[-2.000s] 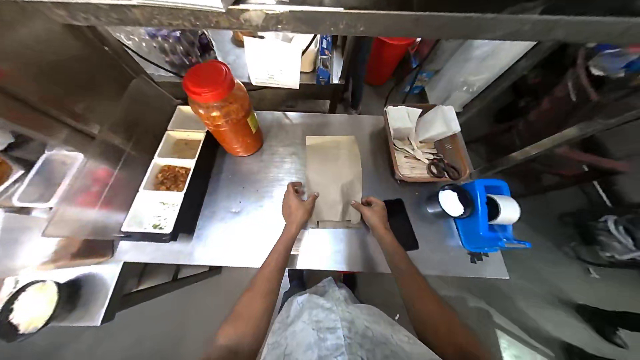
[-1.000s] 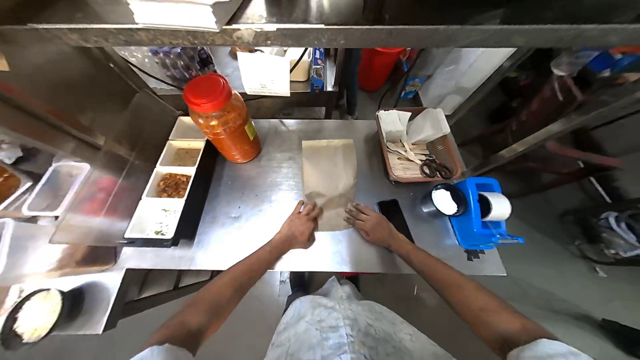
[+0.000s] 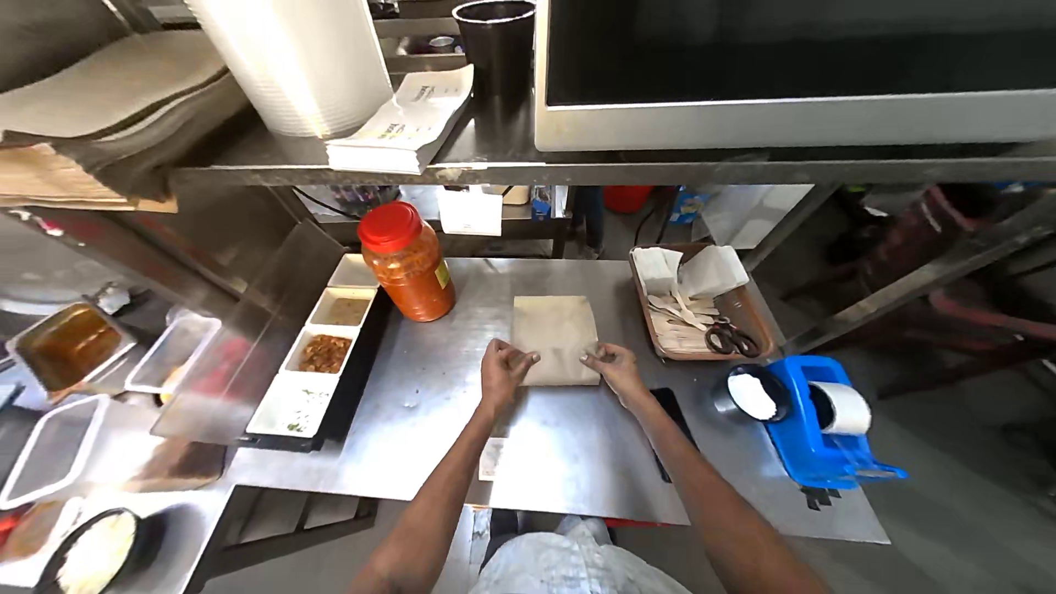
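A brown paper bag [image 3: 554, 334] lies flat on the steel table [image 3: 569, 454] in front of me. My left hand [image 3: 507, 371] grips its lower left side between thumb and fingers. At its lower right side, my right hand [image 3: 615, 369] pinches the paper in the same way. The bag's near edge runs straight between the two hands. A small printed paper slip [image 3: 492, 459] lies on the table below my left hand. Beside my right forearm is a black phone [image 3: 672, 425], partly covered by the arm.
A red-lidded jar [image 3: 410, 264] stands back left beside a tray of white food containers [image 3: 323, 353]. On the right are a basket [image 3: 767, 334] with wooden cutlery and scissors [image 3: 731, 339], a metal cup [image 3: 726, 402] and a blue tape dispenser [image 3: 813, 441]. A shelf edge [image 3: 643, 171] crosses above.
The paper bag now looks shorter, its near end folded. My hands have moved apart to its two sides from close together. The view has tilted up, showing the shelf with a monitor.
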